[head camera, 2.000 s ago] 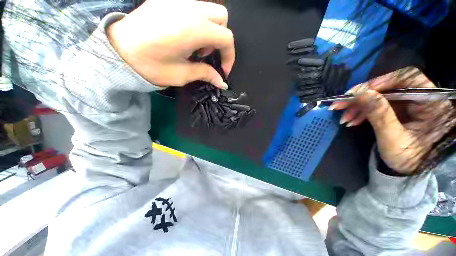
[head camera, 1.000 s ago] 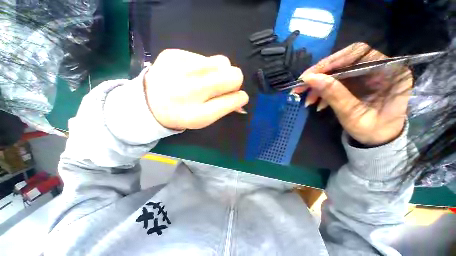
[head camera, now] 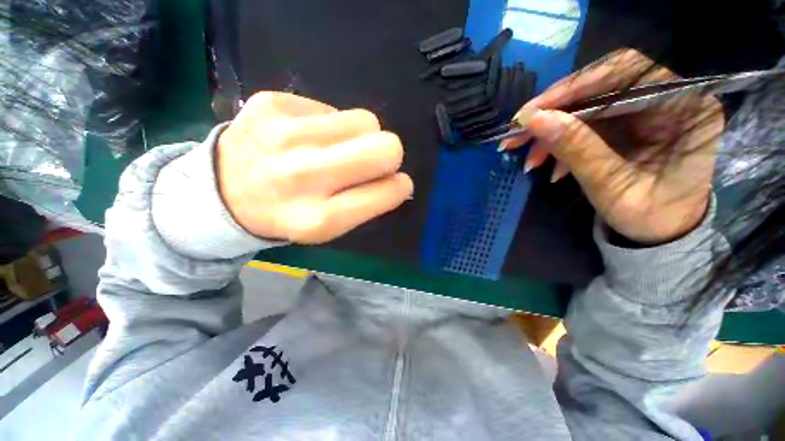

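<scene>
My right hand (head camera: pixel 633 155) holds silver tweezers (head camera: pixel 654 96), their tip pointing left at the lower edge of a group of small black plastic parts (head camera: pixel 482 86). The parts lie partly on a blue sheet (head camera: pixel 527 194) with a grid of small holes at its near end. My left hand (head camera: pixel 314 172) is left of the sheet, above the black mat, with its fingers curled and its back to the camera. Whether it holds anything is hidden. The loose heap at the left is not visible; the left hand covers that area.
The black mat (head camera: pixel 344 47) lies on a green bench (head camera: pixel 344 265) with a yellow strip at its near edge. Crinkled clear bags (head camera: pixel 43 129) lie at the far left, and more (head camera: pixel 757 164) at the right. Red and brown boxes show at the lower left. Dark hair crosses the right side.
The left hand has come off the loose black heap and moved down, then slightly left. The right hand with the tweezers has moved left in view; the view itself has also shifted.
</scene>
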